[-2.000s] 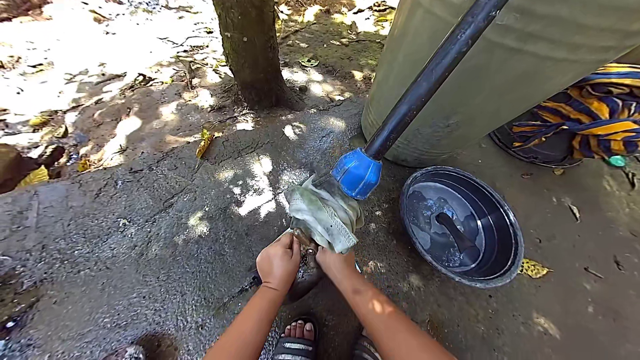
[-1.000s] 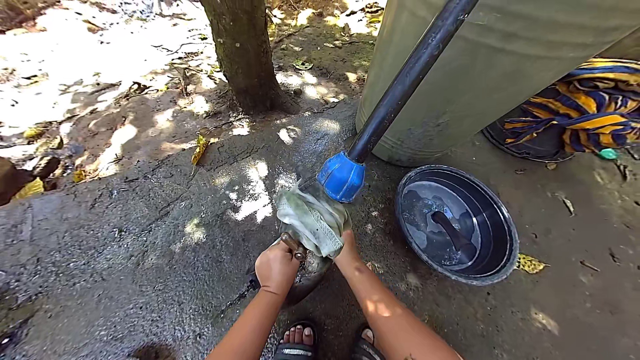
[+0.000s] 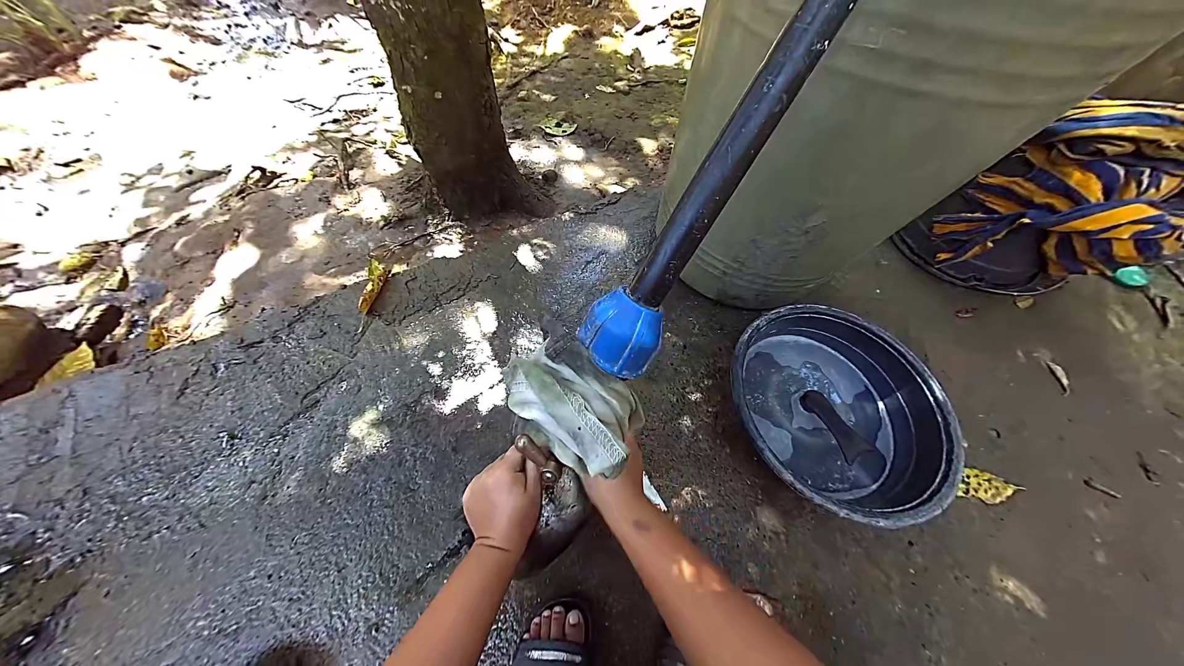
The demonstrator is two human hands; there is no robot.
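My left hand is closed around a small dark metal part, perhaps a handle or fitting, on a rounded dark object low between my arms. What that object is, I cannot tell. A wet, pale green cloth is bunched over my right hand, whose fingers it hides. Just above the cloth hangs the blue end piece of a black pipe, which slants down from the upper right.
On the right stands a black plastic basin with some water and a dark object in it. Behind are a large greenish drum, a tree trunk and striped cloth over a dark container. Wet concrete extends left; a sandaled foot is below.
The cloth, up against the blue pipe end two seconds ago, now lies lower and to its left. My left hand stays by the dark object.
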